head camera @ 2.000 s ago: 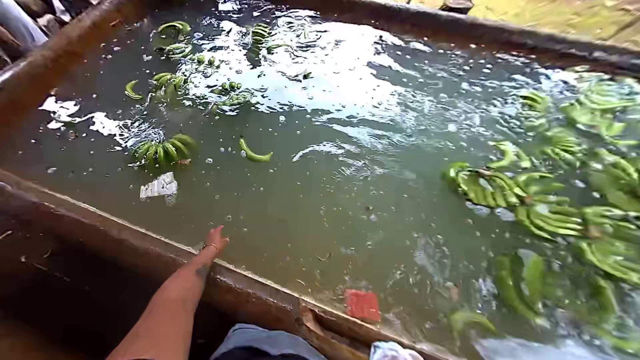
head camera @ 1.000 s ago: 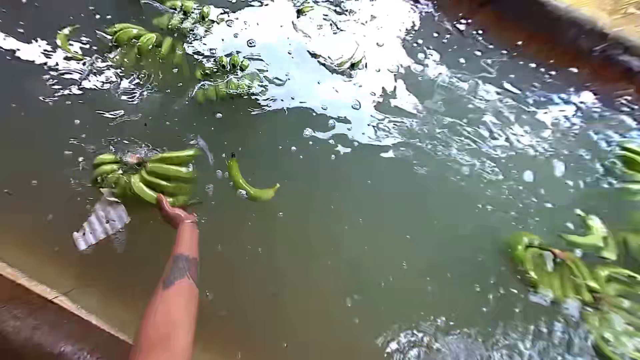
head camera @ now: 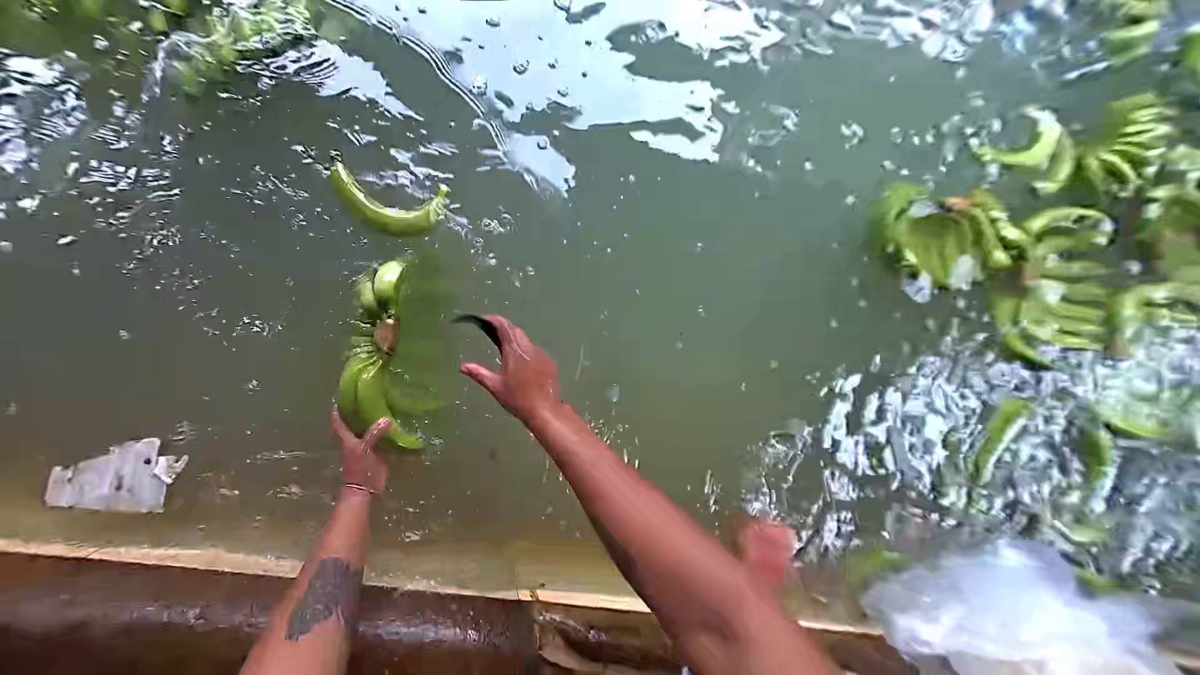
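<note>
My left hand [head camera: 361, 455] grips the lower end of a green banana cluster [head camera: 375, 375], which lies partly under the water with its cut crown [head camera: 385, 336] showing. To the right of the cluster, my right hand [head camera: 517, 367] is above the water and holds a dark curved blade [head camera: 480, 326] whose tip points left toward the crown without touching it. Its handle is hidden in the hand. A single green banana [head camera: 389, 211] floats just beyond the cluster.
Many green banana clusters [head camera: 1059, 291] float at the right, others [head camera: 234, 42] at the top left. A torn whitish scrap [head camera: 117, 478] floats at the lower left. The tank's near edge [head camera: 441, 589] crosses below my forearms. A blurred white translucent thing [head camera: 1022, 609] and a reddish one [head camera: 767, 553] are lower right.
The banana cluster has turned, and its crown now faces right. My right hand has come into view with the curved blade. My left hand remains on the cluster. The view has shifted closer.
</note>
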